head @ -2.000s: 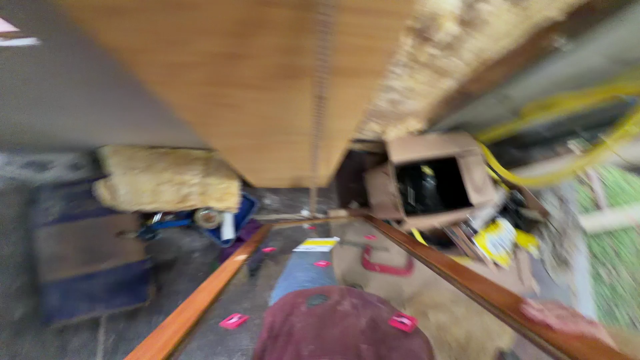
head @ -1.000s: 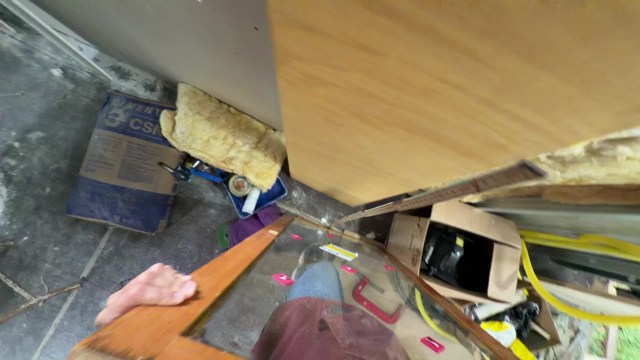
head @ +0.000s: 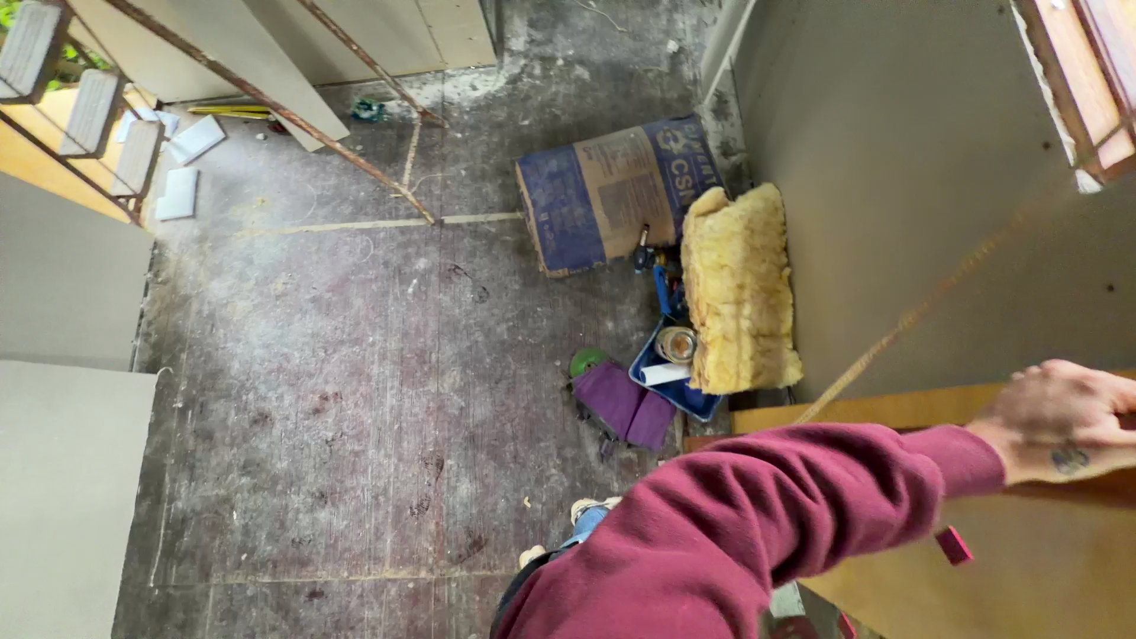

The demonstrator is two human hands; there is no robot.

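Observation:
My left hand [head: 1065, 417], in a maroon sleeve, reaches to the right edge of the head view. Its fingers are curled over the varnished edge of a wooden frame [head: 1078, 493]; the fingertips are hidden and the hand's far side is cut off. Below the forearm lies a pale wooden panel surface [head: 1003, 577] with a small pink block [head: 954, 545] near it. A slanting rope-like strip [head: 914, 315] runs up from beside the sleeve. My right hand is out of the picture. Part of my jeans and shoes [head: 590, 508] shows beside the sleeve.
A blue and brown cement bag [head: 617, 195] lies on the dark floor beside yellow insulation [head: 741, 293]. Nearer are a blue paint tray [head: 701, 401] with a jar [head: 676, 344], and a purple cloth item [head: 621, 399]. Rusty metal bars [head: 293, 120] and stair treads [head: 91, 114] stand at upper left.
The view has swung far to the left. One second ago my left hand rested on the wooden frame at the view's left; the glass and red clamp seen then are mostly out of sight.

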